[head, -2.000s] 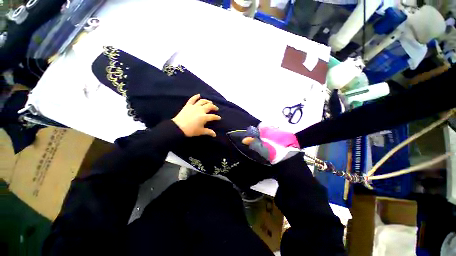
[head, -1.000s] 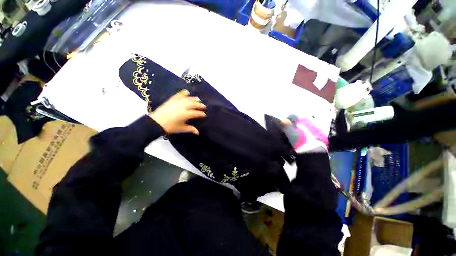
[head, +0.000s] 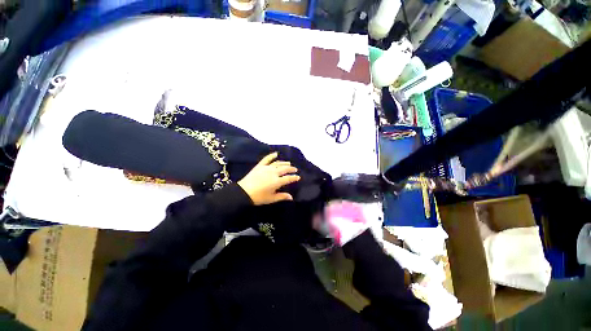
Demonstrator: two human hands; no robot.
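Note:
The black garment piece (head: 249, 155) with gold embroidered trim is around the right part of the black sleeve board (head: 129, 147), whose rounded left end is bare. My bare left hand (head: 269, 181) lies on the garment with fingers spread and nothing seen held. My right hand (head: 343, 221), in a pink and grey-white glove, is blurred at the garment's lower right; whether it grips cloth is unclear. A dark shape, seemingly the iron (head: 356, 186), is above the right hand at the table's right edge, apart from it.
Dark-handled scissors (head: 338, 129) and a maroon rectangle (head: 321, 63) with a white scrap lie on the white table (head: 259, 55). A pale green holder (head: 421, 106), blue crates (head: 463, 103) and an open carton (head: 453, 245) stand right. A cord (head: 466, 184) extends right from the iron.
The garment has slid right along the sleeve board, baring its left end. My gloved hand has moved from the iron to the garment's lower right. The view has turned.

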